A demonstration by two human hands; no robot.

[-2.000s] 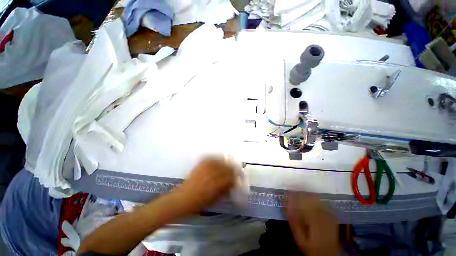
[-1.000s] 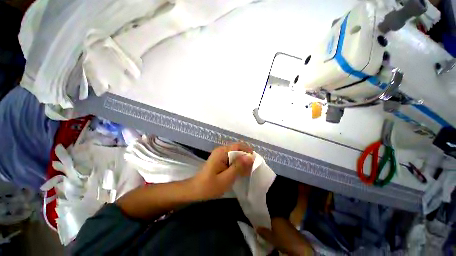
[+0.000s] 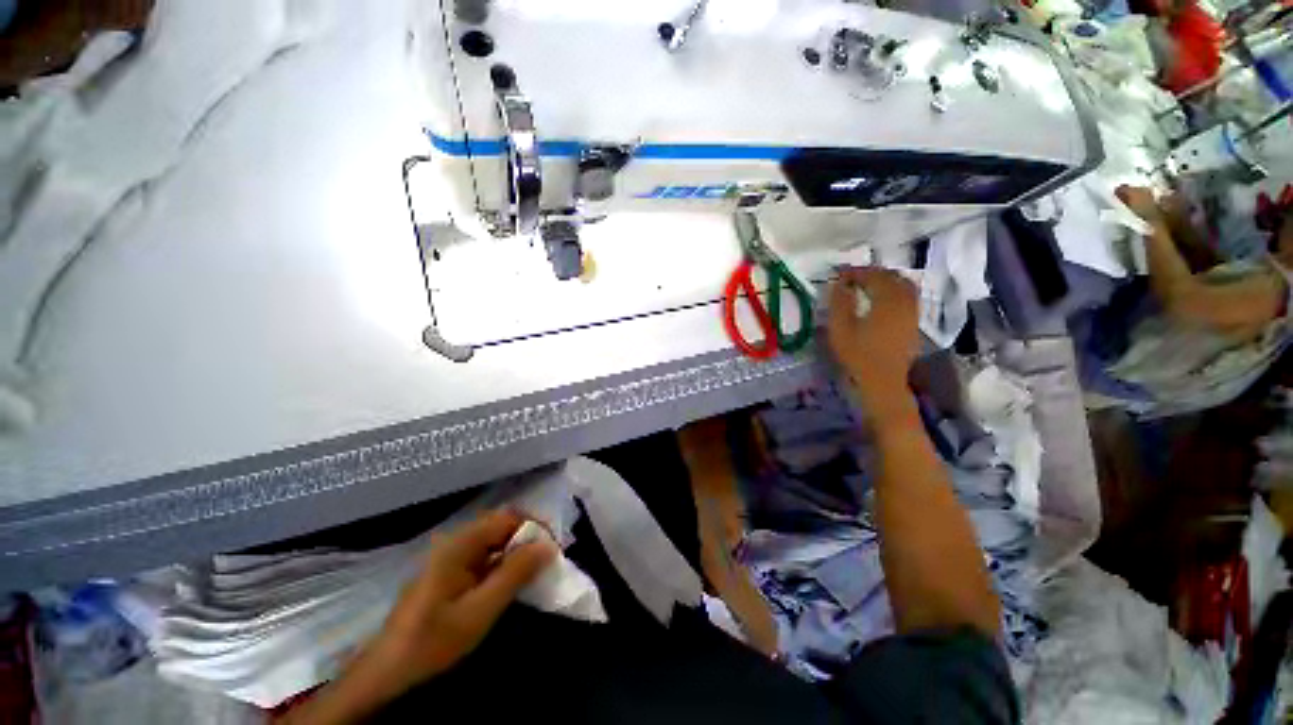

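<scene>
My left hand [image 3: 461, 588] is below the table edge at lower centre, its fingers closed on a white fabric piece [image 3: 567, 584]. A longer white strip [image 3: 638, 538] hangs over my lap beside it. My right hand [image 3: 872, 319] is at the table's front edge, just right of the scissors [image 3: 766, 300] with red and green handles. Its fingers are bent, and what they may hold is hidden. The white sewing machine [image 3: 638, 121] stands behind, its needle area hidden by metal parts. A small tan tab [image 3: 590, 265] lies by the presser foot area.
White layered strips [image 3: 270, 623] lie below the table edge at left. A grey ruler strip [image 3: 426, 439] edges the table. Loose white fabric [image 3: 128, 156] covers the upper left. Blue-grey pieces [image 3: 823, 567] are heaped below right. Another person's arm [image 3: 1177, 276] shows at far right.
The view has swung right. My right hand has moved from the lower end of the white strip to the table edge beside the scissors. My left hand still holds white fabric, now lower.
</scene>
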